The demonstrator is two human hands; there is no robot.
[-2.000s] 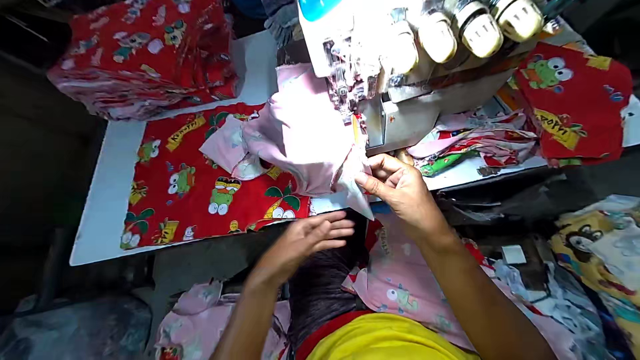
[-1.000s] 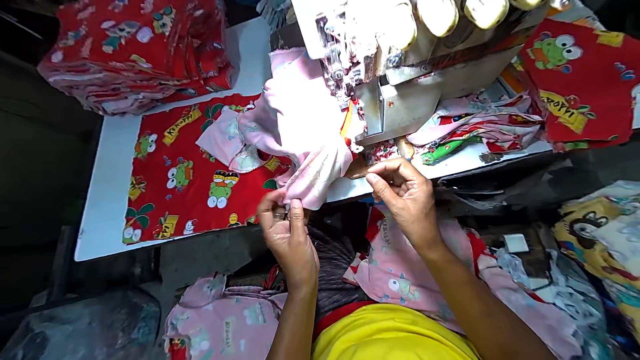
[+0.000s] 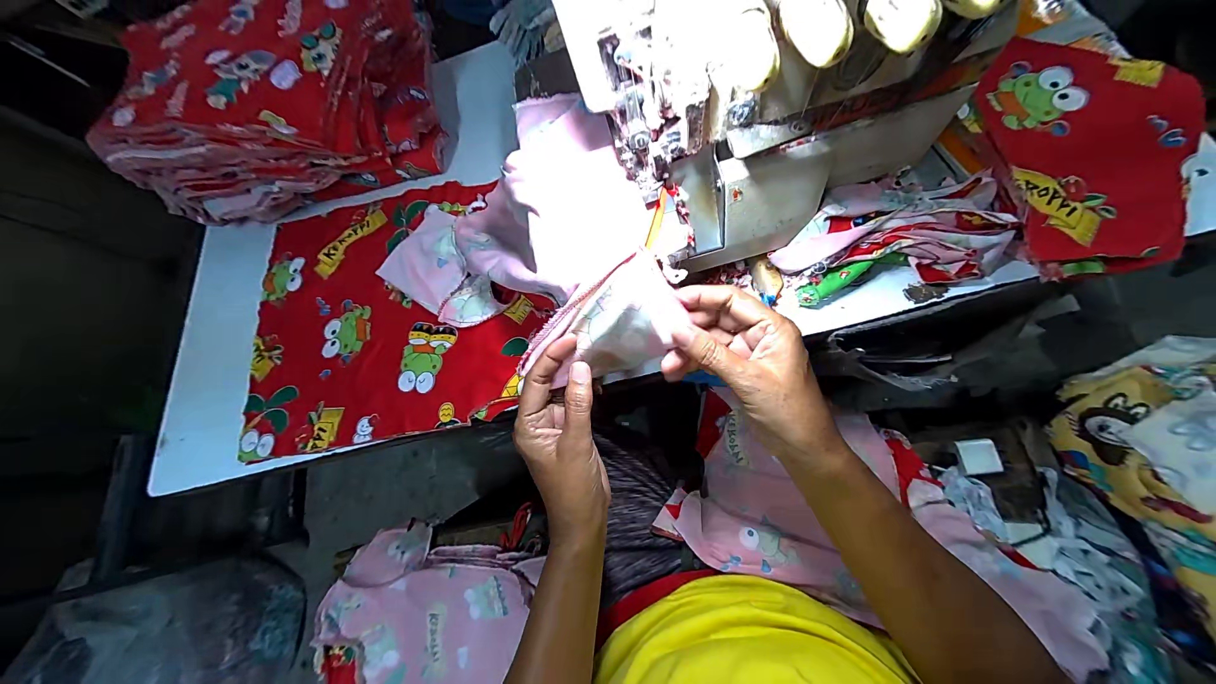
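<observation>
A pink fabric piece (image 3: 560, 209) lies in front of the needle area of an overlock sewing machine (image 3: 788, 190), its near end lifted off the table edge. My left hand (image 3: 562, 427) pinches the near left corner, where a stitched seam edge shows. With thumb and fingers my right hand (image 3: 746, 356) grips the right side of the same end, just below the machine's bed. Beneath the pink piece, a red printed fabric panel (image 3: 380, 332) lies flat on the white table (image 3: 204, 380).
A stack of red printed fabric (image 3: 256, 104) stands at the back left. Fabric scraps (image 3: 902, 228) and another red printed piece (image 3: 1083, 152) lie right of the machine. Pink printed pieces (image 3: 437, 617) rest below the table, and yellow printed cloth (image 3: 1140, 437) is at the far right.
My left hand, apart from the fabric two seconds ago, now holds its near edge. My right hand, off the fabric one second ago, grips it again. The near end is now spread between both hands.
</observation>
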